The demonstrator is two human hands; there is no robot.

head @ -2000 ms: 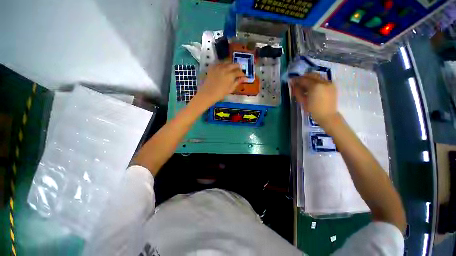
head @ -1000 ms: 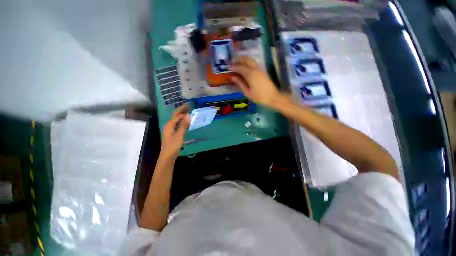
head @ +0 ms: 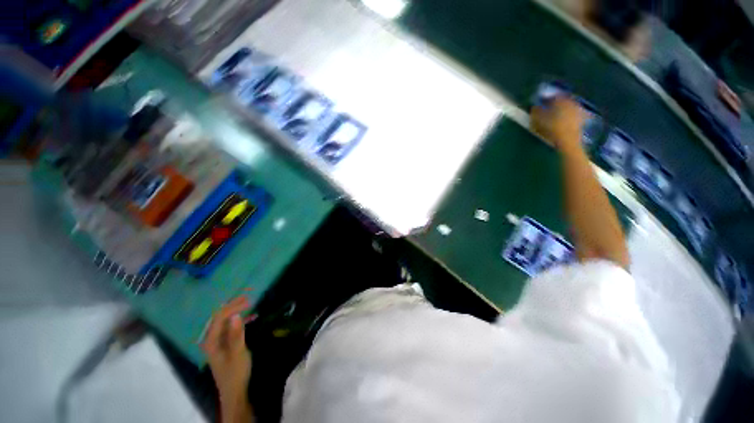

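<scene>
My right hand (head: 560, 118) is stretched out to the conveyor (head: 463, 41) at the upper right, over a blurred phone frame (head: 552, 89); whether it grips the frame I cannot tell. My left hand (head: 227, 329) is low at the left, over the front edge of the green bench, fingers apart, with no part visible in it. A phone frame (head: 150, 189) sits in the orange nest (head: 169, 198), behind the blue start-button box (head: 221, 234). The picture is blurred.
Several phone frames (head: 303, 115) lie in a row on the white tray (head: 430, 99). Two more (head: 535, 248) lie on the green surface by my right forearm, near small white scraps (head: 481, 215). Several frames (head: 651, 172) line the conveyor. The black pad sheet (head: 128, 271) is left of the box.
The view has swung right. My right hand has gone from the nest to the conveyor. My left hand has moved back from the button box, and the pale slab it held no longer shows.
</scene>
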